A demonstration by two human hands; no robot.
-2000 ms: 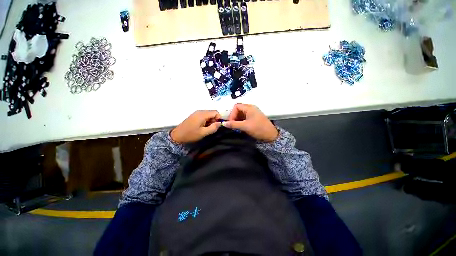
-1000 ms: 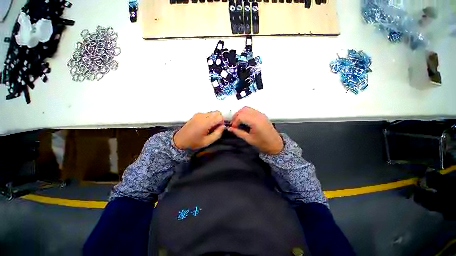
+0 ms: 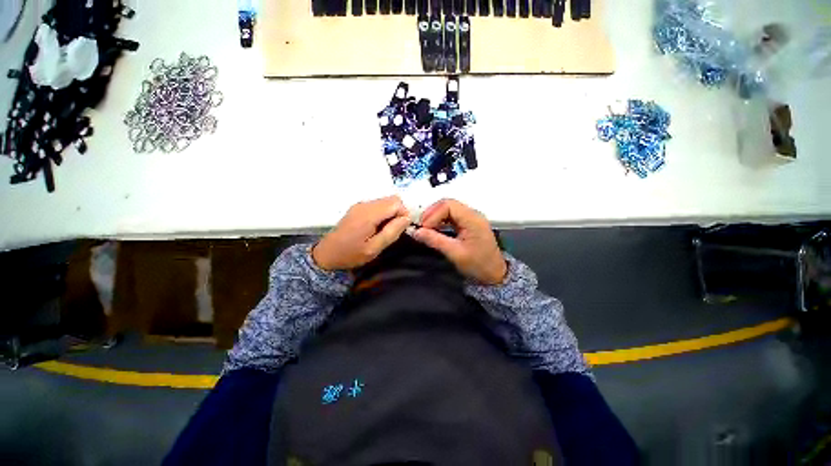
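Observation:
My left hand (image 3: 364,235) and my right hand (image 3: 463,241) meet at the table's near edge, in front of the dark apron. Their fingertips pinch a small dark piece with a pale spot (image 3: 414,228) between them. The fingers hide most of it, so its exact kind cannot be told. Just beyond the hands lies a pile of black strap pieces (image 3: 428,136) mixed with blue-silver glints.
Metal rings (image 3: 173,103) lie left, beside a tangled black strap heap (image 3: 50,118). A tan board (image 3: 538,55) holds black straps at the back. Blue-silver fittings (image 3: 638,135) lie right, near a clear bag (image 3: 702,45) and small carton (image 3: 765,132).
Both hands stay together at the table edge, with small shifts of the fingers around the piece. The view has shifted slightly. The piles look the same.

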